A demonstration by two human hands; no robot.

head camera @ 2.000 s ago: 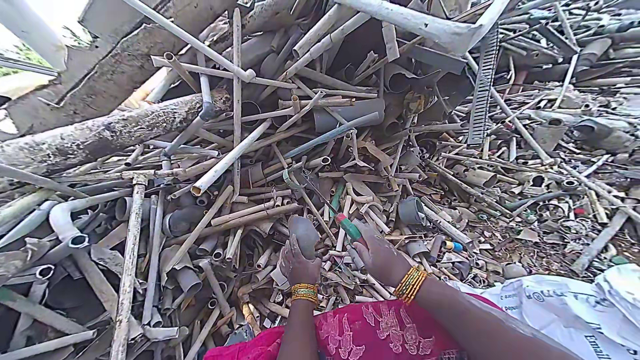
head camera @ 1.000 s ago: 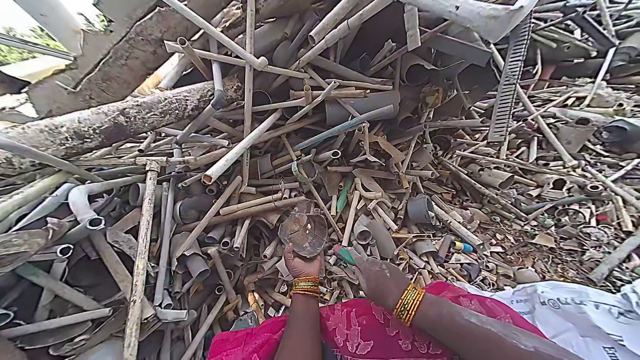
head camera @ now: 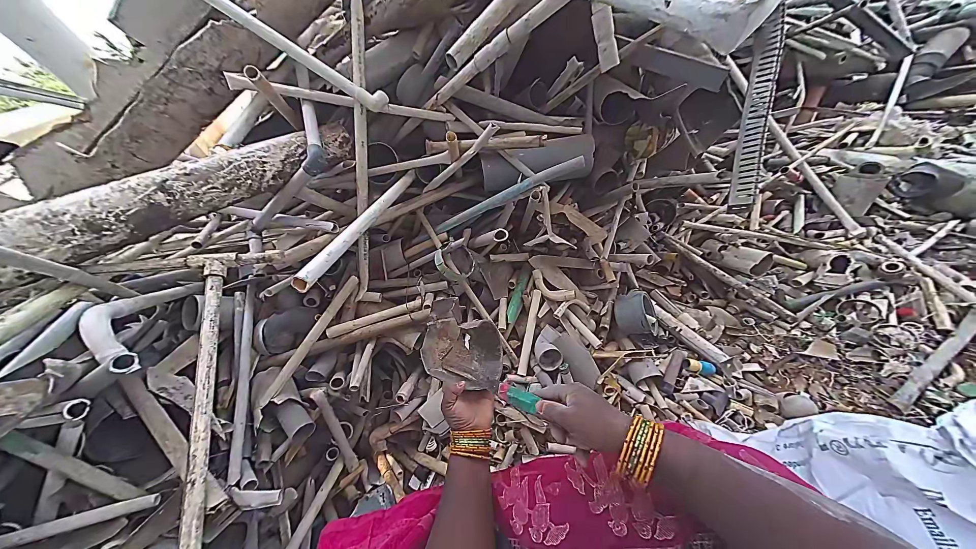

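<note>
My left hand (head camera: 467, 408) grips the lower edge of a dirty grey-brown piece of broken plastic (head camera: 462, 352), held up in front of the scrap pile. Close on its right, my right hand (head camera: 581, 415) is closed on a green handle (head camera: 523, 399) with a red part at its tip; which tool it is cannot be told. The red tip is near the lower right edge of the piece. Bangles circle both wrists. Scrap pipes (head camera: 381, 324) lie behind and around the hands.
A big heap of pipes and broken fittings fills the view. A thick dirty pipe (head camera: 175, 191) lies at upper left, a slotted grey strip (head camera: 757, 114) leans at upper right, and a long pipe (head camera: 200, 412) stands at left. A white printed sack (head camera: 862, 465) lies at lower right.
The piece in my left hand has been turned, from a rounded face a second ago to a broken, uneven outline now. My right hand keeps the green handle beside it.
</note>
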